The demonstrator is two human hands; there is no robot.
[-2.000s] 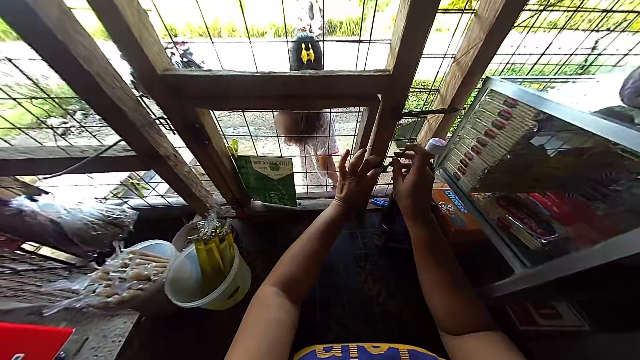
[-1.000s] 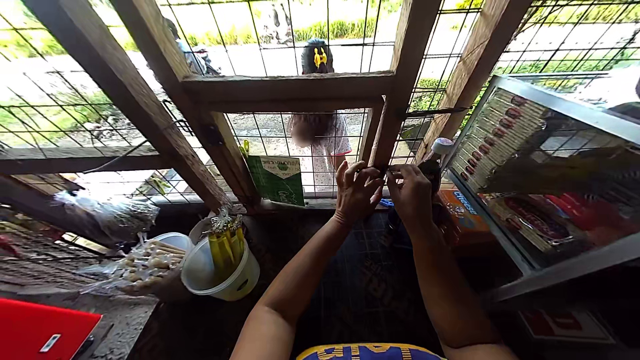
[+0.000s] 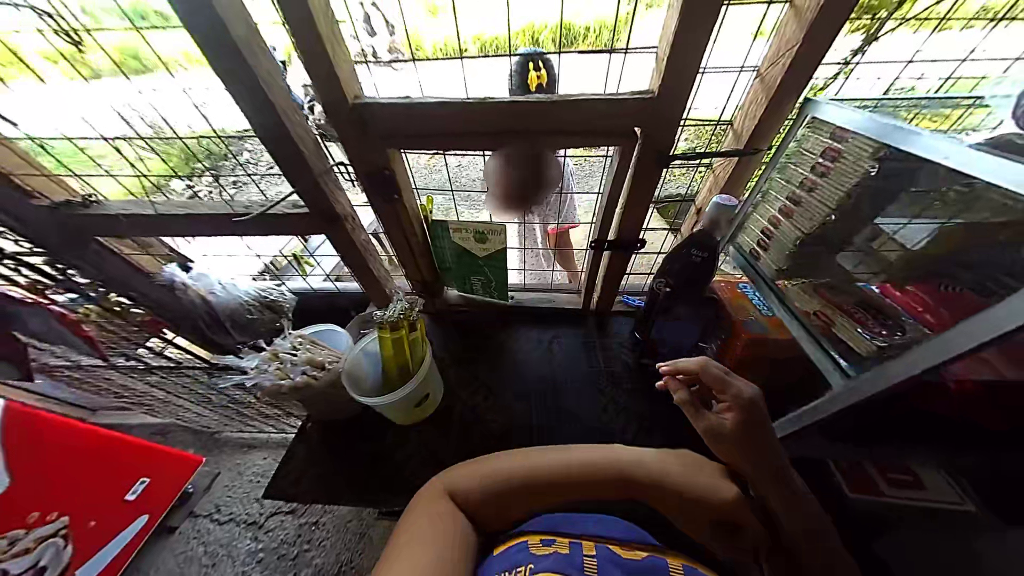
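Note:
My right hand [image 3: 716,404] is raised above the dark tabletop [image 3: 528,392], near a dark bottle [image 3: 688,272] with a pale cap. Its thumb and index finger are bent close together; whether something small is between them cannot be told. My left arm crosses in front of my body, and my left hand [image 3: 724,512] lies in shadow by my right forearm, its fingers hidden. Ahead, a dark latch [image 3: 618,244] spans the edge of the wood-framed mesh hatch [image 3: 512,124] and its post. A green packet [image 3: 470,260] hangs at the hatch's left side.
A white tub [image 3: 408,404] holds packets of yellow liquid, beside wrapped sticks [image 3: 296,360]. At right stand an orange box [image 3: 756,320] and a glass display case [image 3: 840,376]. A red panel [image 3: 88,472] is at lower left. A person [image 3: 544,232] stands outside the mesh.
Both hands have left the latch side of the hatch and come back toward my body. My left arm now lies across my front.

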